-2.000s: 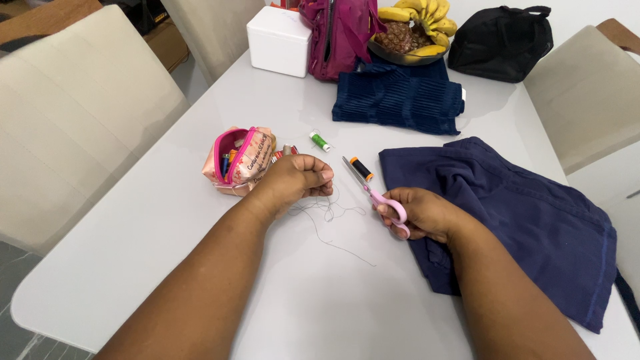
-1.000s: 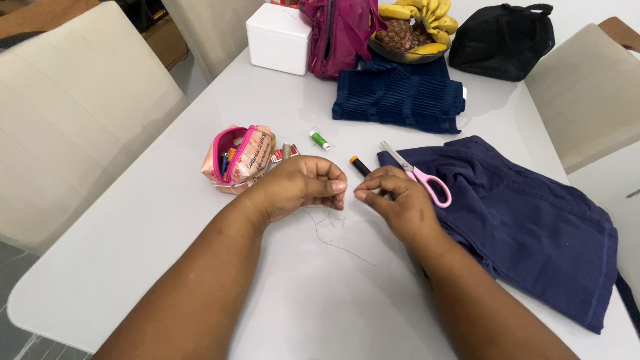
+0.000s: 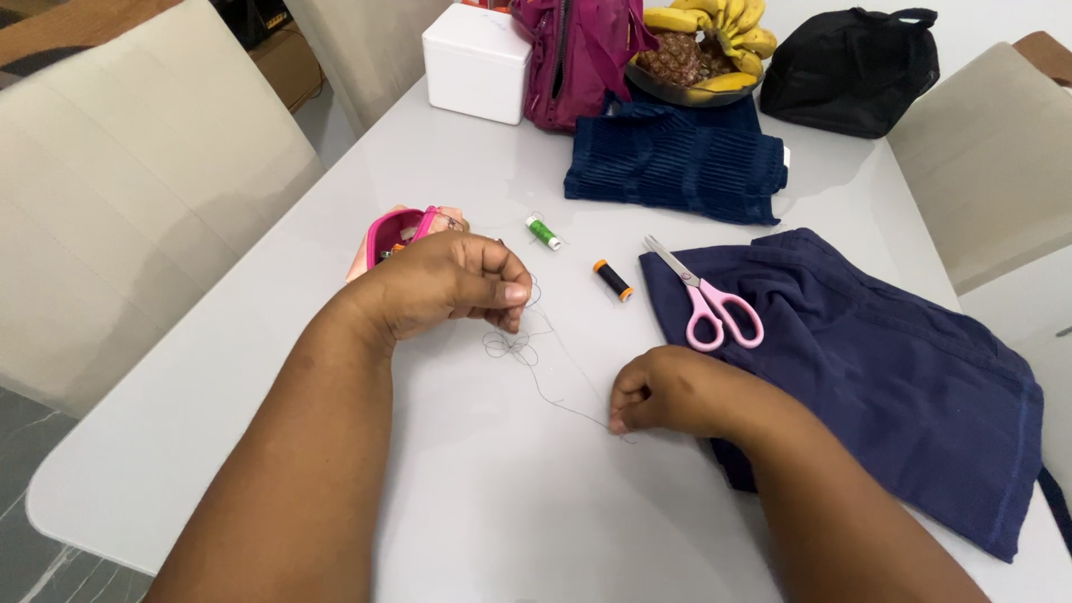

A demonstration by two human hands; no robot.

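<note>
My left hand point(image 3: 461, 280) pinches dark thread between thumb and fingers, in front of the open pink-trimmed pouch point(image 3: 394, 230), which it partly hides. Loose loops of thread point(image 3: 511, 345) hang or lie just below it. Down to the right, my right hand point(image 3: 657, 394) has its fingertips closed on the thread near its end, close to the tabletop. Pink-handled scissors point(image 3: 705, 301) rest on the navy garment point(image 3: 871, 377), above my right hand. Between the hands and the folded cloth lie a black thread spool point(image 3: 613, 280) and a green thread spool point(image 3: 543, 233). Whether a needle is held cannot be told.
Toward the back of the white table point(image 3: 502, 519) are a white box point(image 3: 476, 63), a magenta bag point(image 3: 569, 63), a fruit bowl point(image 3: 695, 92) with bananas, and a black bag point(image 3: 850, 71). Folded blue ribbed cloth point(image 3: 674, 163) lies before them. Chairs flank the table.
The scissors, in my right hand two seconds ago, now lie on the navy garment. My right hand has since met my left hand, then moved away toward the near side of the table.
</note>
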